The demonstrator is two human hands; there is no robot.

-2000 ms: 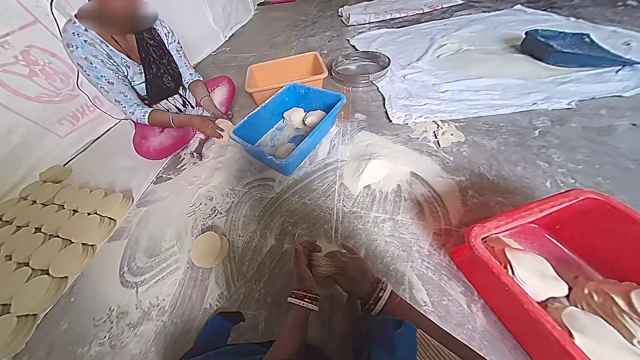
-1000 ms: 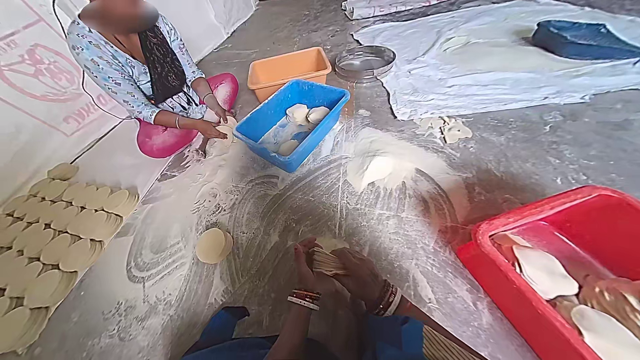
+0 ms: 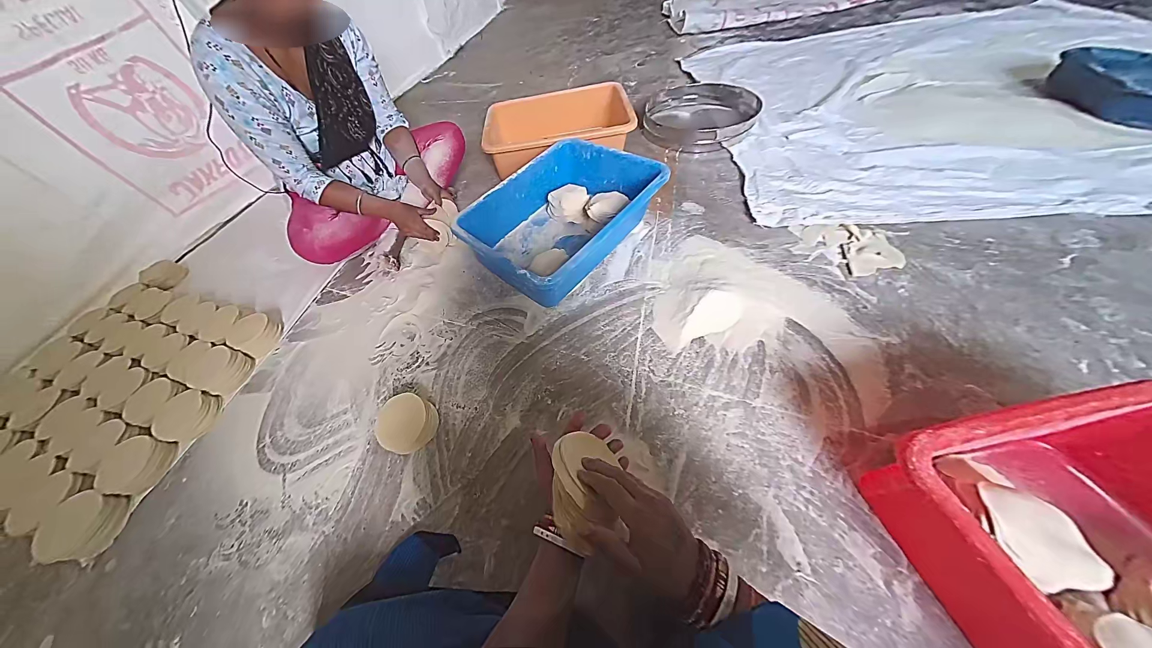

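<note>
A stack of thin round dough discs point(image 3: 576, 472) rests in my left hand point(image 3: 546, 463), whose fingers show behind and above it. My right hand point(image 3: 652, 522) presses on the stack's right side, fingers across the discs. To the left, a small pile of round dough discs point(image 3: 405, 423) lies on the floured floor. White flour point(image 3: 715, 315) is heaped on the floor beyond my hands. At the lower right, a red plastic tub point(image 3: 936, 450) holds pieces of flattened dough point(image 3: 1044, 535).
Rows of stacked discs point(image 3: 117, 387) lie at the left. A blue tub point(image 3: 562, 288) with dough pieces stands by an orange tub point(image 3: 558, 117) and a round sieve point(image 3: 702, 117). A seated person point(image 3: 297, 117) handles discs. Dough scraps point(image 3: 850, 249) lie near a white cloth point(image 3: 810, 180).
The disc stack between my hands, mostly covered by them earlier, now stands tilted with its round face showing. My left fingers have spread apart behind it.
</note>
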